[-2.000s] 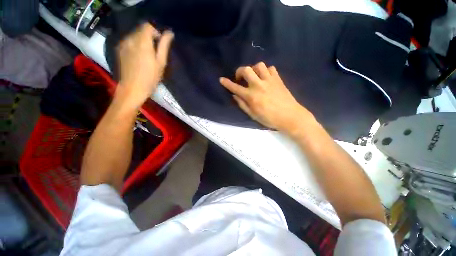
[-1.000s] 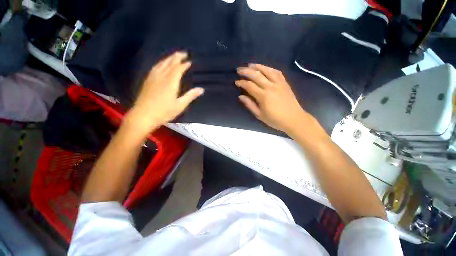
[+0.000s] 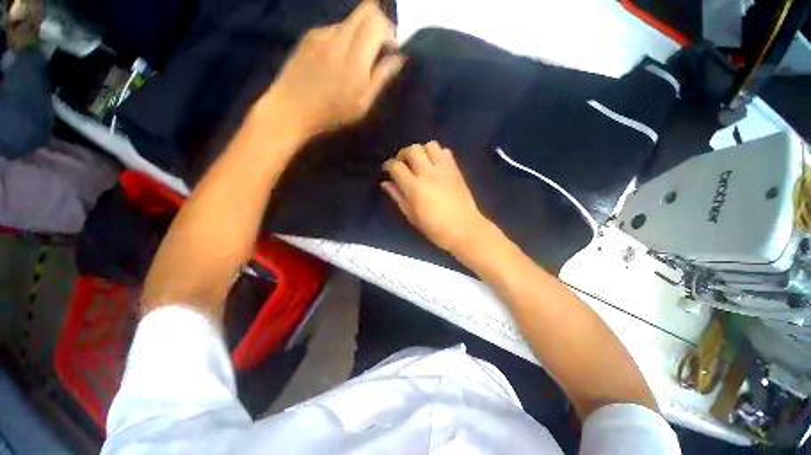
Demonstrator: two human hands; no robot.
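A large dark garment panel [image 3: 462, 98] lies over the white table, with light trim lines [image 3: 547, 182] on its right part. My left hand [image 3: 342, 71] is at the panel's upper middle, fingers curled at a cloth edge; its fingertips are blurred, and whether they pinch the cloth cannot be told. My right hand [image 3: 431, 195] lies lower and to the right on the panel, fingers bent, palm down, with nothing seen in it. The panel's right end reaches the sewing machine head [image 3: 720, 204], marked "brother".
A red basket [image 3: 293, 311] with dark cloth stands below the table's left edge. Yellow-gold scissor handles [image 3: 694, 369] lie right of the machine bed. A measuring scale [image 3: 400, 283] runs along the table's front edge. Another person's grey sleeve [image 3: 22, 98] shows at the left.
My left hand has moved up and to the right, and the cloth's upper edge has shifted, baring more white table. My right hand has moved slightly down and left, its fingers more bent.
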